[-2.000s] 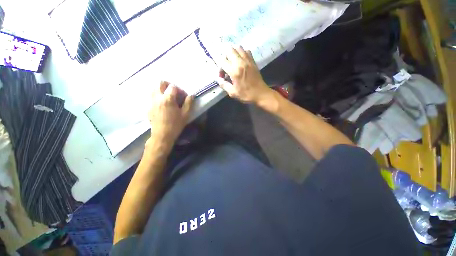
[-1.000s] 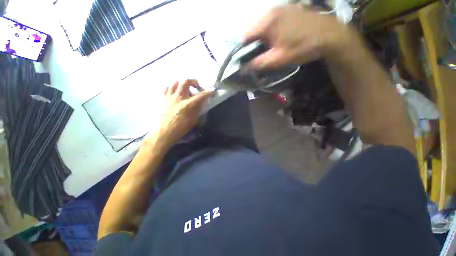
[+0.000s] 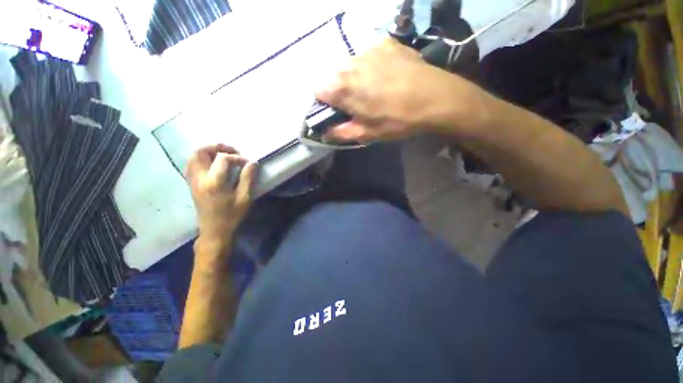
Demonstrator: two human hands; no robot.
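A pale rectangular fabric panel (image 3: 262, 101) with thin dark edges lies on the white table, with a narrow dark folded strip along its near edge. My left hand (image 3: 217, 179) has curled fingers on the panel's near left part, at the folded edge. My right hand (image 3: 374, 97) grips the dark handle of an iron (image 3: 318, 123) at the panel's near edge, right of my left hand. Most of the iron is hidden under my right hand.
A phone (image 3: 56, 30) lies at the upper left, above a pile of striped pieces (image 3: 82, 179). Another striped piece (image 3: 187, 21) lies at the far side. A blue crate (image 3: 146, 310) is below left. A pale cable (image 3: 498, 24) trails at the upper right. Cloth hangs at right.
The iron, lifted in my right hand a second ago, is now at the panel's near edge. My left hand has moved left along the edge. The whole view has shifted slightly.
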